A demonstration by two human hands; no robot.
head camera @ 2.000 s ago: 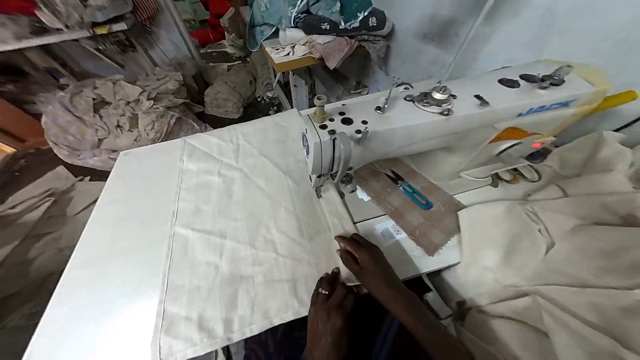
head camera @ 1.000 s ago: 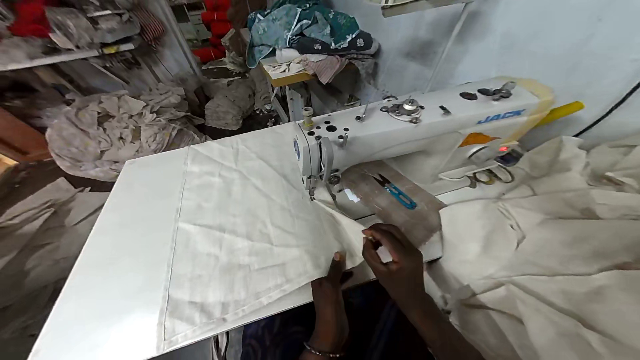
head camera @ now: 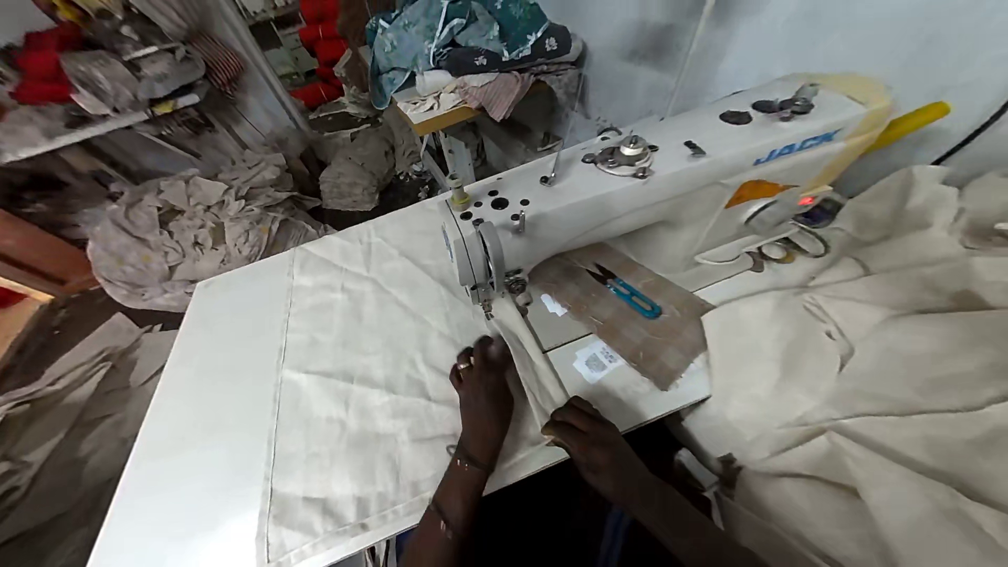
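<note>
A cream cloth [head camera: 362, 378] with stitched hems lies over the left of the table, its right edge folded and running under the needle area of a white Jack sewing machine [head camera: 598, 189]. My left hand [head camera: 484, 386], a ring on one finger, rests on the cloth just below the presser foot [head camera: 487, 305], fingers bent; whether it pinches the cloth cannot be told. My right hand [head camera: 591, 437] grips the folded edge near the table's front. Blue thread snips [head camera: 630, 293] lie on a brown fabric piece [head camera: 630, 323] right of the needle.
More cream cloth [head camera: 890, 354] is heaped at the right. The white table [head camera: 173, 425] ends at the left, with piled fabric [head camera: 213, 220] on the floor beyond. Behind stands a small table [head camera: 441, 118] stacked with clothes. A stickered patch [head camera: 597, 361] lies near the machine bed.
My left hand has moved up the cloth toward the presser foot. My right hand has moved down to the near part of the folded edge. The edge, lifted a second ago, lies flatter.
</note>
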